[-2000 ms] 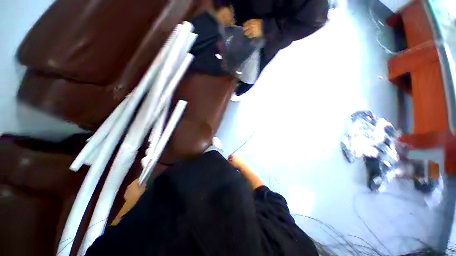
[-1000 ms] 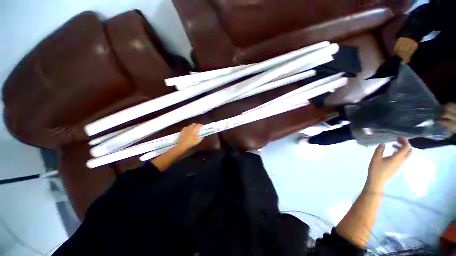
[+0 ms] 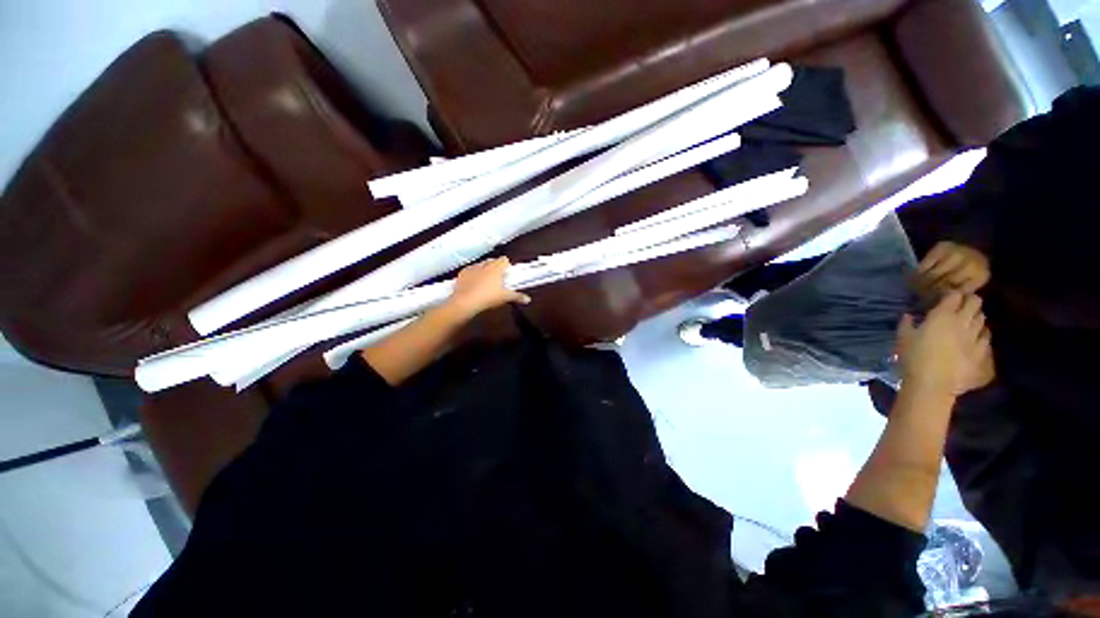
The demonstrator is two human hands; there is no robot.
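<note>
Several long white paper rolls (image 3: 483,229) lie across brown leather sofas. My left hand (image 3: 486,287) is closed around the near rolls at about their middle. My right hand (image 3: 947,344) is at the top edge of a clear plastic bag (image 3: 826,314) with dark cloth inside. Another person's hand (image 3: 953,268) is at the same edge, touching or very near mine. The bag hangs above the floor. My right fingertips are partly hidden, so how firmly they grip the bag is unclear.
Black folded cloth (image 3: 811,106) lies on the sofa (image 3: 676,36) beyond the roll ends. A person in black stands at the right. Shiny clear plastic (image 3: 953,561) lies on the floor at the lower right. A dark pole (image 3: 54,456) shows at the left.
My right hand has moved from open below the bag to its top edge beside the other person's hand. The bag has swung left and down. My left hand stays on the rolls.
</note>
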